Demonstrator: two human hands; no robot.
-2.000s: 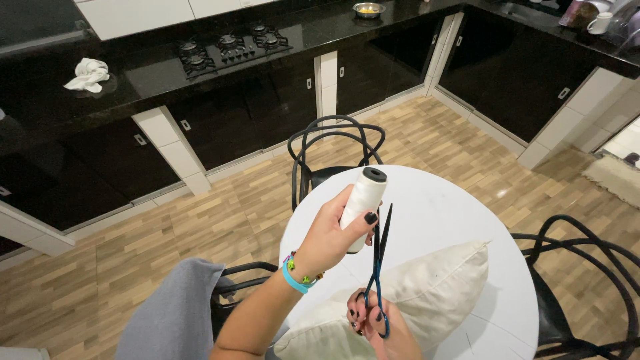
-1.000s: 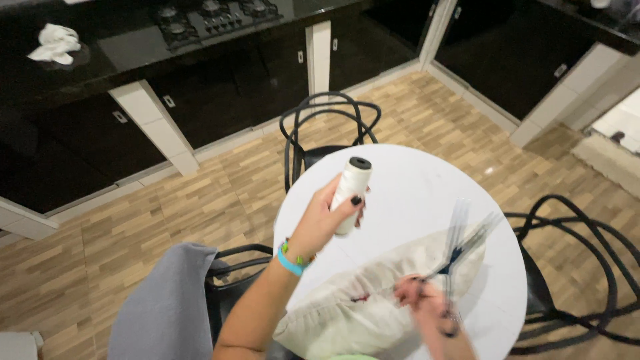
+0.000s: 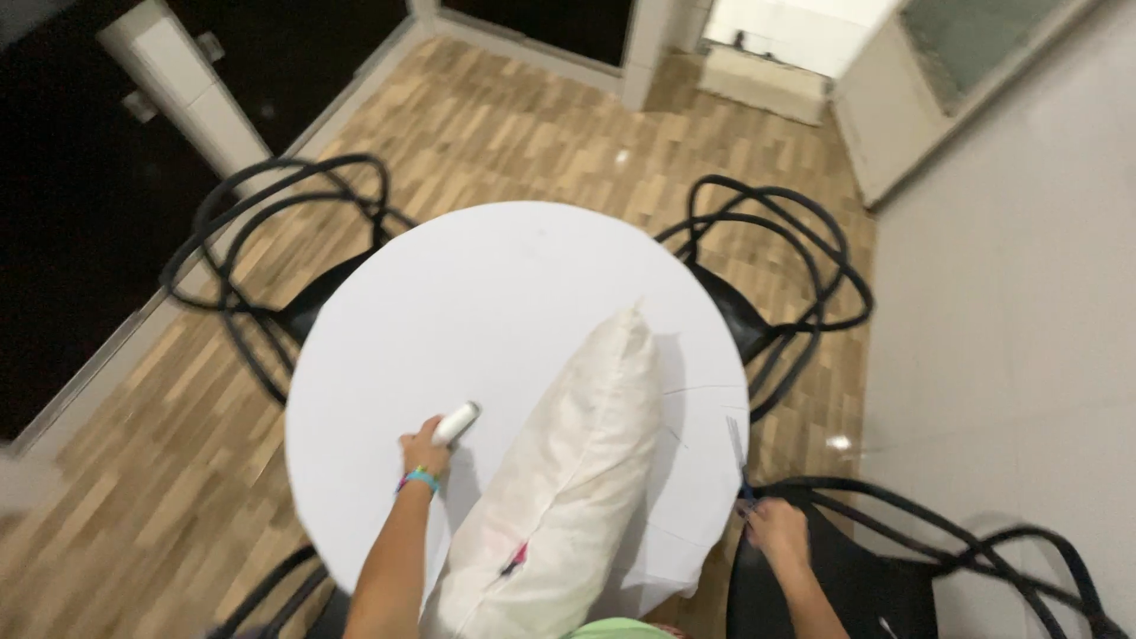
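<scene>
My left hand point(image 3: 426, 451) grips a white thread cone point(image 3: 456, 424) above the left half of the round white table point(image 3: 426, 293). A long cream cushion point(image 3: 577, 461) lies across the table to the right of that hand, its narrow end pointing away from me. A small gap with something pink point(image 3: 517, 556) shows in its seam. At the table's right edge, my right hand point(image 3: 774, 528) holds a pair of scissors point(image 3: 744, 475) by the handles, blades pointing away. The blades are blurred, so how far apart they stand is unclear.
Black chairs with looped backs stand around the table, at the far left point(image 3: 293, 213), far right point(image 3: 781, 257) and near right point(image 3: 887, 532). Dark cabinets point(image 3: 62, 177) line the left. A pale wall point(image 3: 1003, 355) rises on the right, beside a door point(image 3: 905, 98).
The view has swung strongly to the right. My right hand has moved with the scissors from over the cushion to the table's right edge. The left hand still holds the thread cone, now lower.
</scene>
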